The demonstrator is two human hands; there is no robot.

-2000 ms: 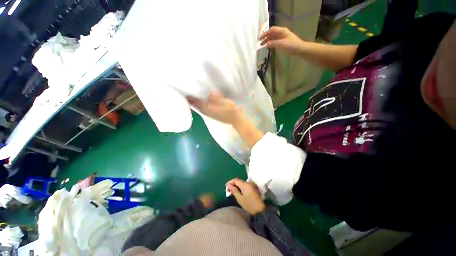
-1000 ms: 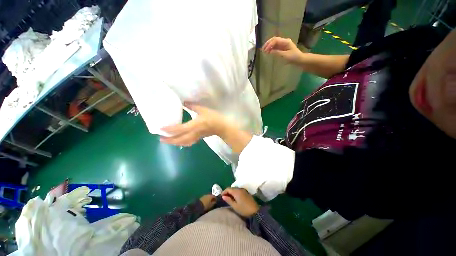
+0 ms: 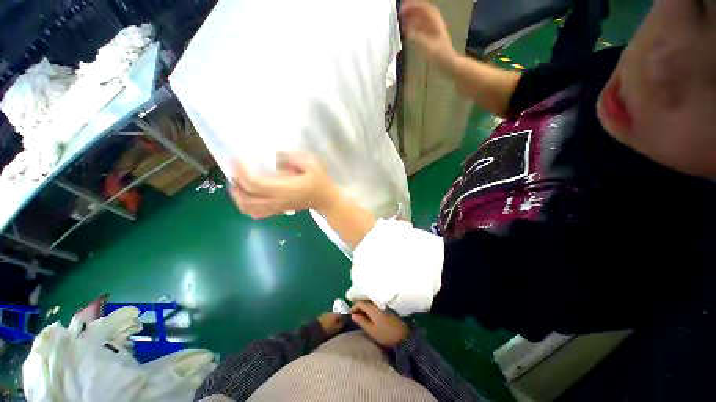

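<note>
The white garment (image 3: 314, 86) hangs at the upper middle; any form inside it is hidden. A co-worker's hand (image 3: 283, 187) is at its lower left edge, blurred. My left hand (image 3: 330, 323) and my right hand (image 3: 378, 323) are close together at my waist, below the garment and not touching it. A small white piece (image 3: 340, 306) shows between them. My right fingers are closed at it. Whether my left fingers grip it, I cannot tell.
The co-worker (image 3: 542, 259) stands close at right, white cloth (image 3: 398, 265) around the forearm, other hand raised. White garments lie heaped at lower left (image 3: 86, 361) by a blue stool (image 3: 163, 326). A long table (image 3: 110, 102) with white piles is at upper left.
My hands have come together at my waist. The co-worker's near hand has moved left to the garment's lower edge, the other hand has risen, and the co-worker's head is further into view.
</note>
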